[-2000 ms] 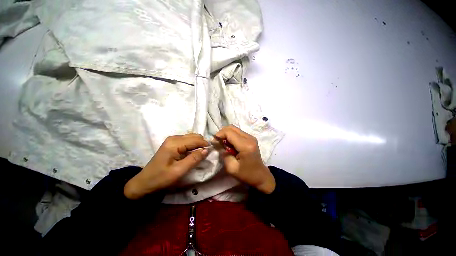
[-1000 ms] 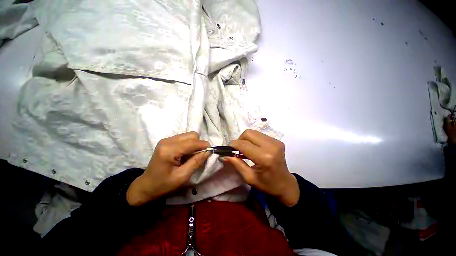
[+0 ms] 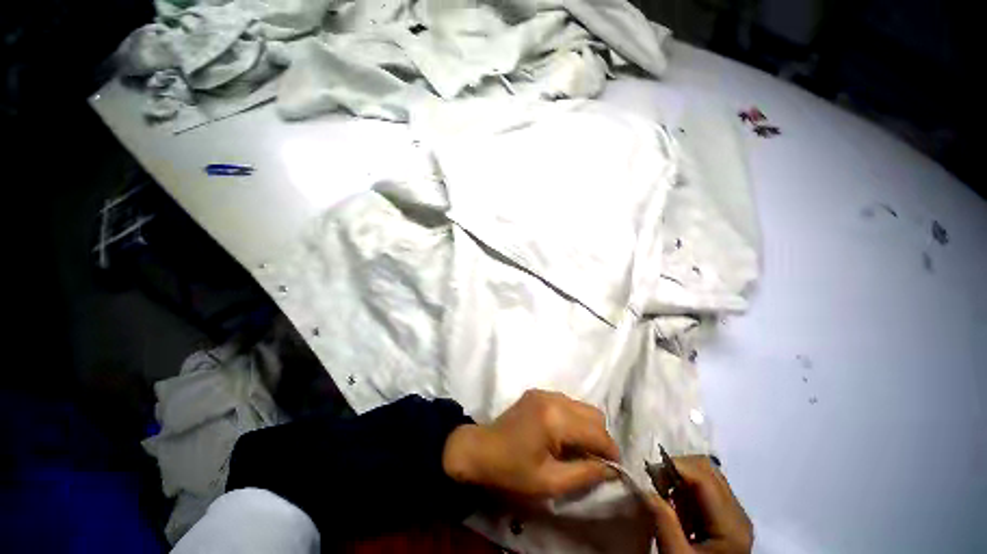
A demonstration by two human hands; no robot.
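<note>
An off-white garment (image 3: 520, 325) with snap-like dots along its edges lies spread on the white table. My left hand (image 3: 541, 449) is at the lower middle and pinches a narrow folded edge of the garment between thumb and fingers. My right hand (image 3: 709, 506) is at the lower right, partly cut off by the bottom edge. It holds dark thread snips (image 3: 662, 472) with the twin blades pointing up and slightly apart. The narrow edge runs from my left hand to the fingers of my right hand.
More pale garments (image 3: 325, 65) are bunched along the far side of the glossy white table (image 3: 855, 325). A small blue tool or pen (image 3: 228, 170) lies at the left. Small red and dark scraps (image 3: 759, 121) lie at the right. Pale cloth (image 3: 211, 417) hangs or lies below the table's left edge.
The view has swung left and up, so the garment and hands appear further right. The snips' blades now point up instead of across towards my left hand, and my hands are further apart.
</note>
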